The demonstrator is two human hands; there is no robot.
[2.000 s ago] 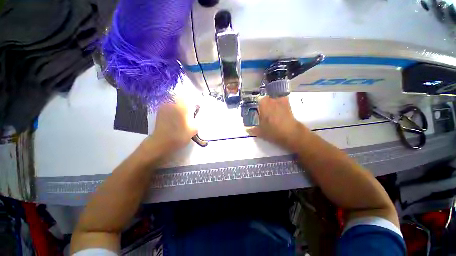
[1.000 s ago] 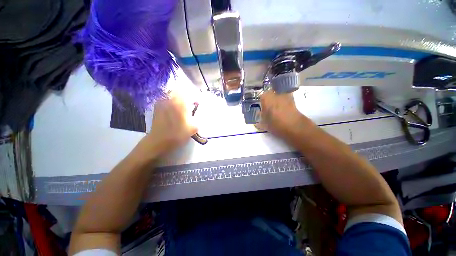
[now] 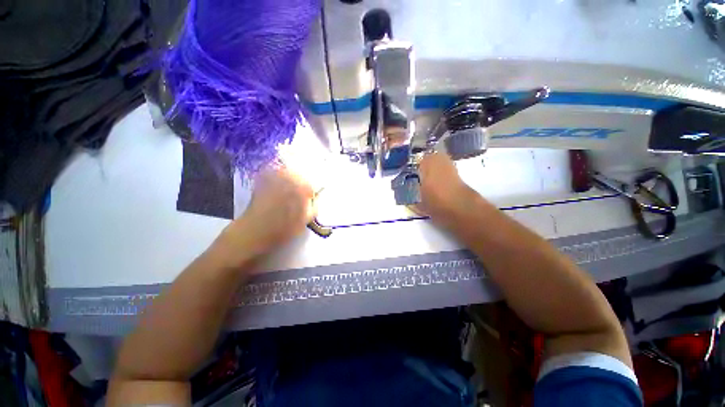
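Note:
The white sewing machine with a blue stripe stands across the back. Its metal needle-side part comes down between my hands, with a small grey metal block beside it. My left hand lies on the white table left of the needle area, washed out by glare. A small dark curved tool shows by its fingers; whether it is held is unclear. My right hand is right against the grey block, its fingertips partly hidden. Any cloth under the hands is lost in the glare. A dark fabric piece lies left of my left hand.
A purple tassel hangs above my left hand. Scissors and a dark-red handle lie at right. A dark cloth pile is at left. The grey front edge bears ruler marks.
The view has shifted, so the machine head and tassel sit further right than one second ago. The grey block now looks tilted. Both hands stay at nearly the same places on the table.

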